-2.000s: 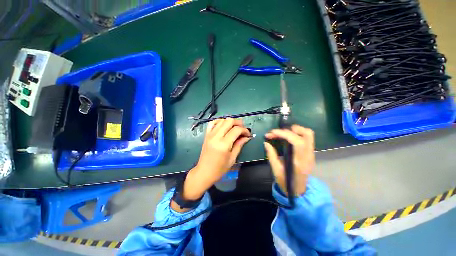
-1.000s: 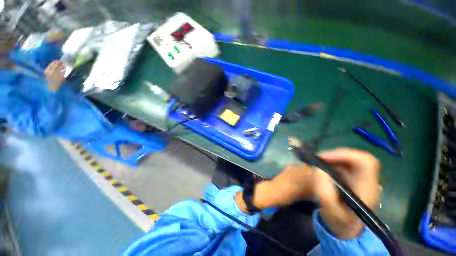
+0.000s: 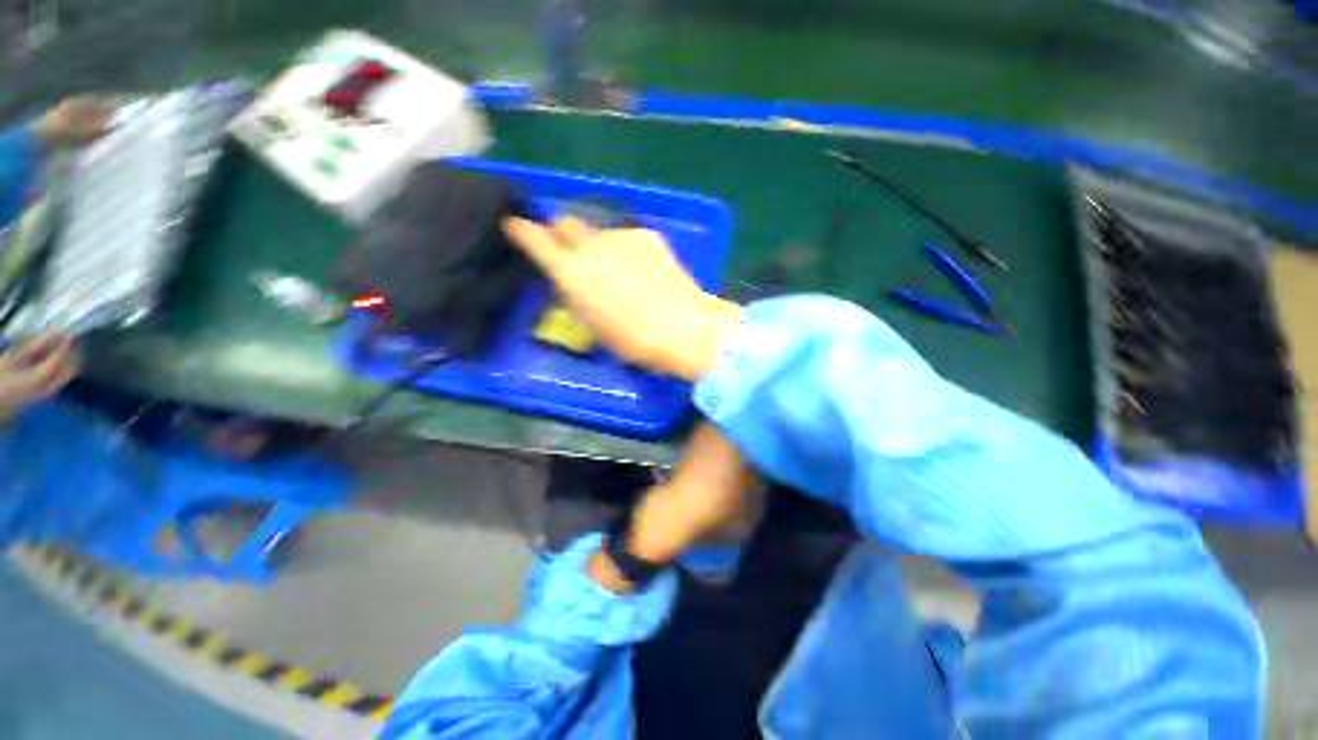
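My right hand (image 3: 622,289) reaches left across the blue tray (image 3: 593,412), over the iron stand, its fingertips beside the black soldering station (image 3: 441,260). It is blurred, and I cannot see the soldering iron or whether the hand holds anything. The stand is mostly hidden behind the hand. The yellow sponge (image 3: 564,330) shows just below the hand. My left hand (image 3: 701,499) is low at the bench's front edge, partly covered by my right sleeve. Its fingers and anything in them are hidden or blurred.
A white box with a red display (image 3: 362,123) stands behind the station. Blue-handled cutters (image 3: 947,294) and a black cable (image 3: 918,210) lie right of the tray. A bin of black cables (image 3: 1200,333) is far right. Another person's hands (image 3: 36,369) and silvery bags (image 3: 123,203) are far left.
My right hand, holding the soldering iron earlier, has moved left over the tray; the iron no longer shows. My left hand is now low, under my right sleeve. The view has turned left.
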